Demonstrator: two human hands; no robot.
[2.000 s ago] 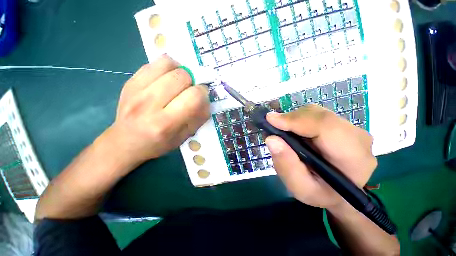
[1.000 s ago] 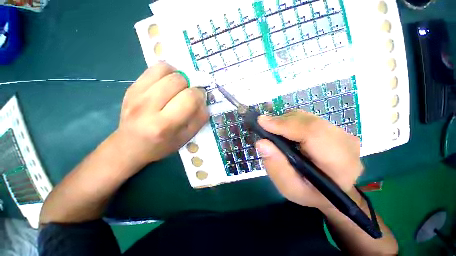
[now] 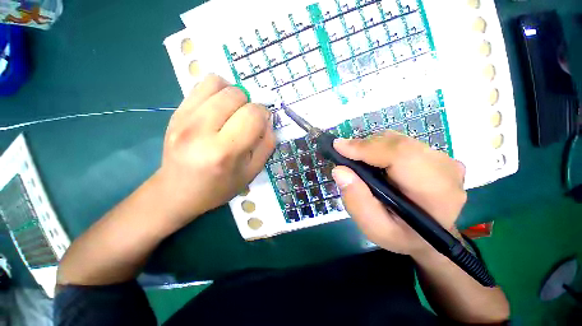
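Note:
A white pallet (image 3: 491, 146) with round tan holes along its edges holds two green-framed blocks of small boards (image 3: 306, 175). My right hand (image 3: 408, 191) holds a black soldering iron (image 3: 399, 200) like a pen. Its metal tip is at the left part of the board grid, near the gap between the blocks. My left hand (image 3: 220, 143) is closed on thin solder wire (image 3: 96, 114), which runs in from the left edge. A green band (image 3: 241, 91) is on one finger. The wire's end beside the tip is hard to make out. Glare whitens the upper block.
A second white pallet with boards (image 3: 48, 223) lies at lower left. A black glossy phone-like object (image 3: 542, 76) lies at the right, with a dark cable below it. A blue object (image 3: 11, 60) is at upper left. A red object (image 3: 480, 230) is at the table edge near my right wrist.
The view has shifted slightly, so the pallet appears further left. My left hand has moved slightly right relative to the pallet, and the iron tip has moved slightly along the boards. Both grips are unchanged.

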